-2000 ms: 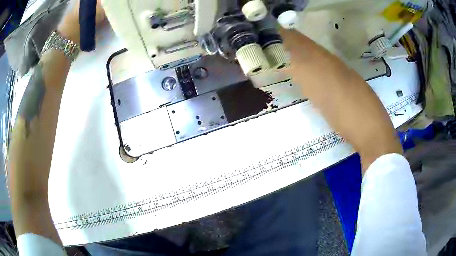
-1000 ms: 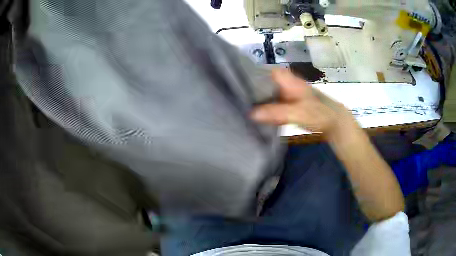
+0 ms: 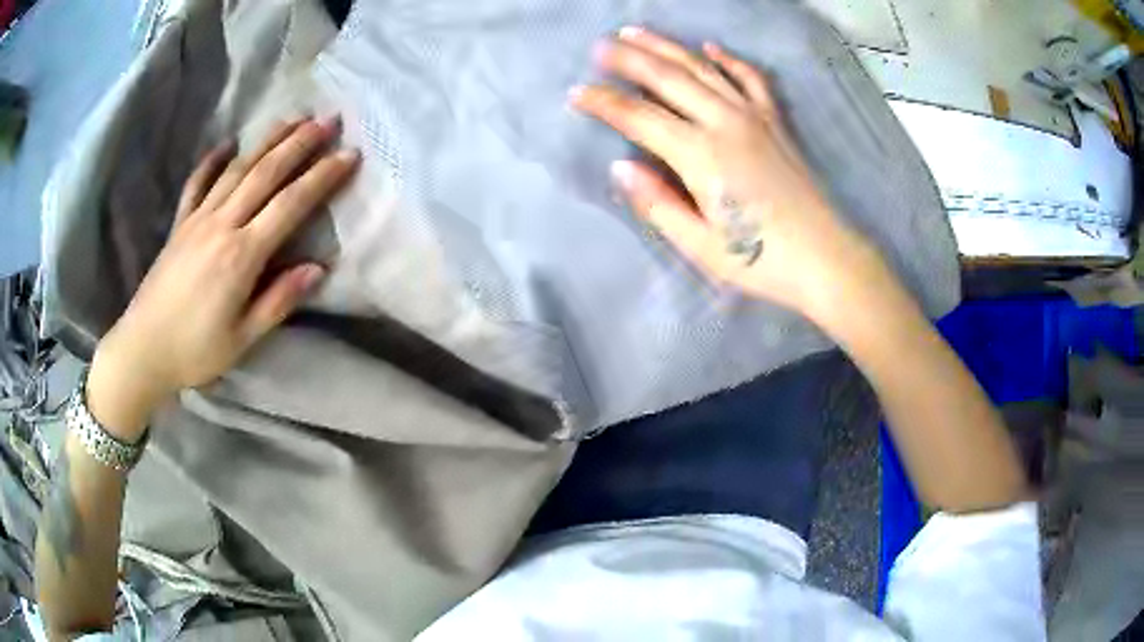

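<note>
A large grey-beige garment panel (image 3: 364, 502) lies over the table's front edge and hangs down toward my lap. Pale, finely striped pocketing (image 3: 502, 163) is spread beside it on the right, over the table. My left hand (image 3: 238, 251) lies flat on the beige cloth, fingers spread, a metal watch or bracelet on the wrist. My right hand (image 3: 715, 163) lies palm down on the striped cloth, fingers spread. A dark fold opening (image 3: 427, 370) runs between the beige layers below my left hand. The needle area is hidden.
Part of the cream machine bed (image 3: 966, 63) shows at the top right, with the white table's ruled edge (image 3: 1035, 207) below it. A blue bin (image 3: 1004, 351) stands at the right. Grey-beige pieces with pale ties (image 3: 188, 577) lie at the lower left.
The cloth has come from the left and now covers the machine's working area. My left hand has come back into view and rests on it. My right hand has moved up onto the striped part.
</note>
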